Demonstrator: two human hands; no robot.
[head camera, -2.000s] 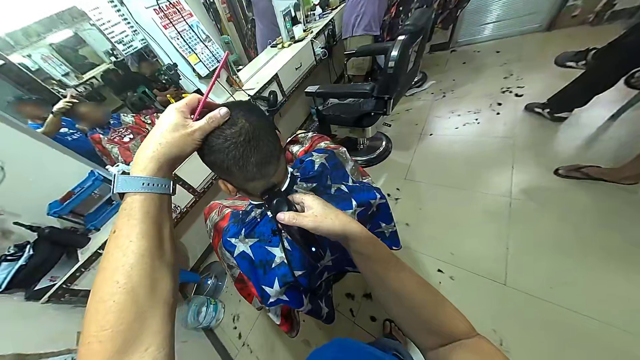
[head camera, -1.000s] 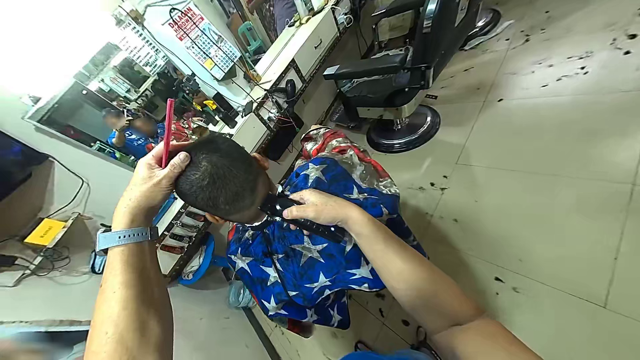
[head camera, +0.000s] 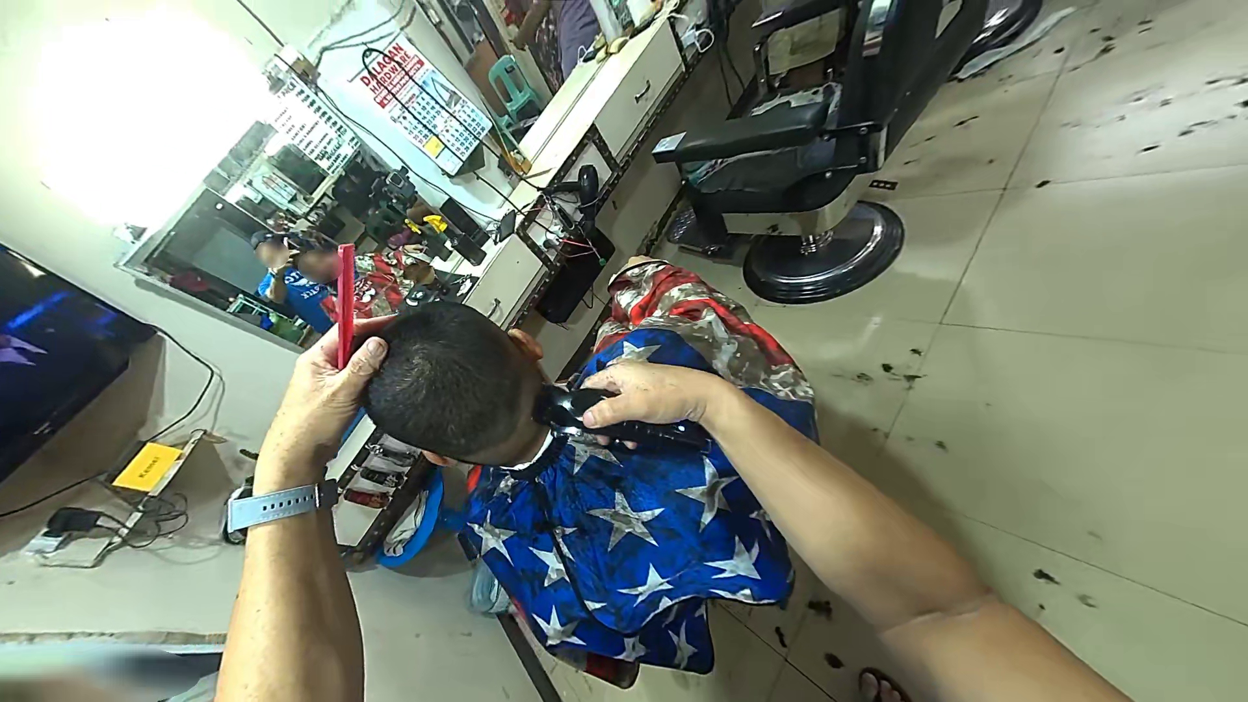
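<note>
Seen from above, a seated person's head (head camera: 448, 385) with short dark hair rises from a barber's cape (head camera: 624, 526) patterned with white stars on blue and with red and white stripes. My left hand (head camera: 336, 375) rests against one side of the head, a red comb (head camera: 345, 307) standing up between thumb and fingers. In my right hand (head camera: 653, 395) is a black hair clipper (head camera: 575, 408), its head end at the lower hair and nape. The clipper's blade edge is hidden from view. A pale strip (head camera: 536, 458) circles the neck.
A black barber's chair (head camera: 780, 146) on a round base stands at the upper right. Beyond the seated person runs a counter with drawers (head camera: 634, 93), cables on it. A wall mirror (head camera: 210, 249) hangs at the upper left. Hair clippings lie on the tiled floor (head camera: 1102, 390).
The clipper has shifted from pointing steeply downward to lying more sideways at the nape. The comb, slanted two seconds ago, now stands nearly upright. The view has swung noticeably.
</note>
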